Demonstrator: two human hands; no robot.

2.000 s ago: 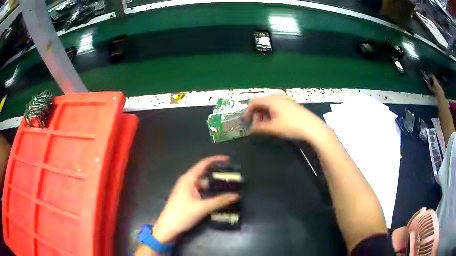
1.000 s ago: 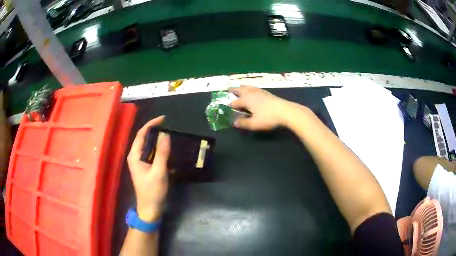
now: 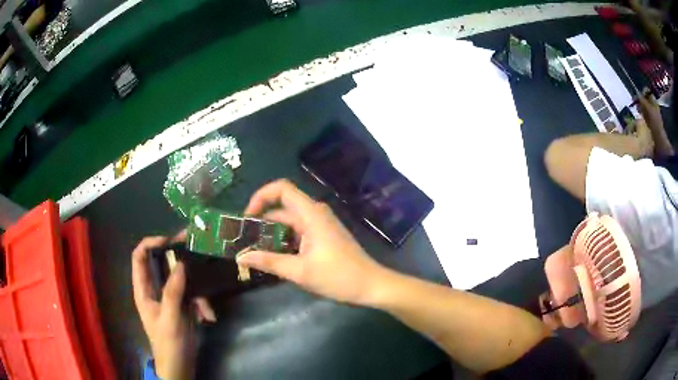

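Observation:
My right hand (image 3: 312, 249) grips a green circuit board (image 3: 223, 233) between thumb and fingers. My left hand (image 3: 167, 300) holds a black phone housing (image 3: 212, 274) just below and partly behind the board. Pale gold strips show on the housing. Whether board and housing touch, I cannot tell. A loose pile of green and silver boards (image 3: 202, 171) lies on the dark bench beyond my hands, near the white rail.
A large glossy smartphone (image 3: 368, 184) lies right of my hands, beside white paper sheets (image 3: 461, 141). Red plastic trays (image 3: 33, 297) stand at left. A pink fan (image 3: 606, 276) is at lower right, near another worker's arm (image 3: 576, 167). Phone units sit on the green conveyor (image 3: 186, 56).
The view has turned right, and the large smartphone now shows. My right hand has moved from the pile with one board, now over the housing in my left hand.

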